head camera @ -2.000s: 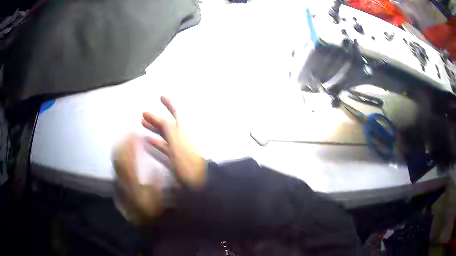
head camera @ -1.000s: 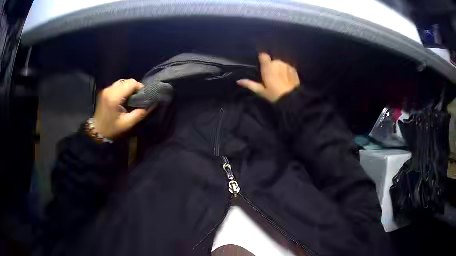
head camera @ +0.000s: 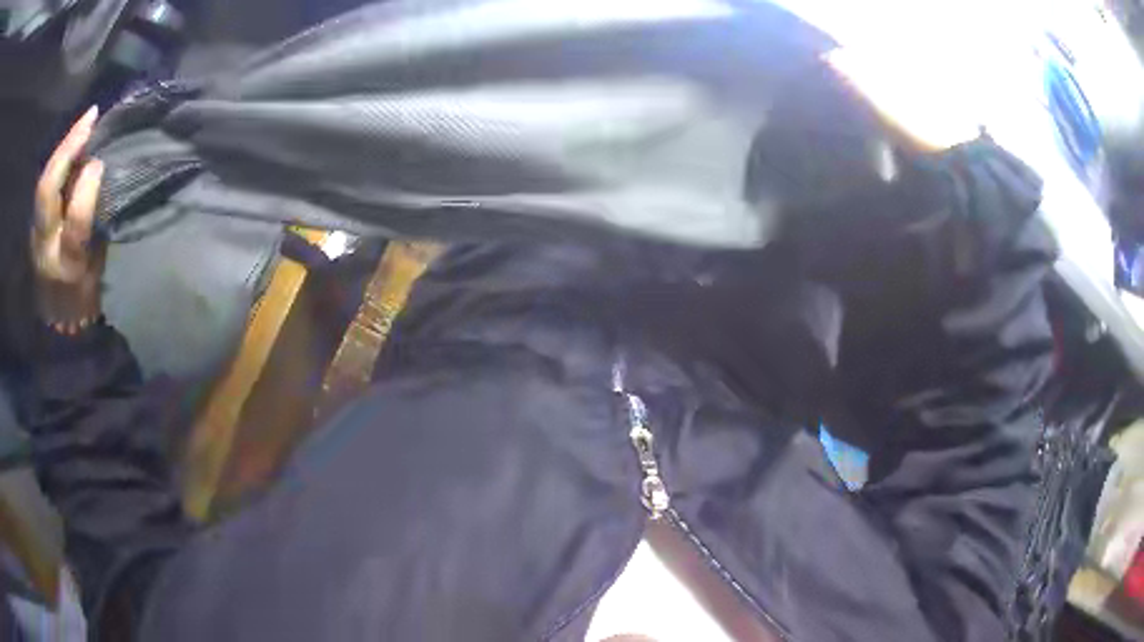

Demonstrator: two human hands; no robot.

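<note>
A wide grey, finely ribbed cloth piece (head camera: 489,138) stretches across the top of the view, over the front of the lap and the table edge. My left hand (head camera: 73,226) is at the far left and grips the bunched left end of the cloth, its fingers partly behind the folds. My right hand is not visible; the black right sleeve (head camera: 953,289) reaches up to the right end of the cloth, where glare and black material hide what lies there.
Yellow-brown wooden bars (head camera: 245,376) stand beside the lap at the left. The white table (head camera: 1104,226) shows at the upper right, with a blue curved handle (head camera: 1073,94) on it. Black strips (head camera: 1066,502) hang at the lower right.
My left hand has moved far left with the grey cloth, which is now spread wide across the view. My right hand, visible before, is now out of sight. The view has shifted.
</note>
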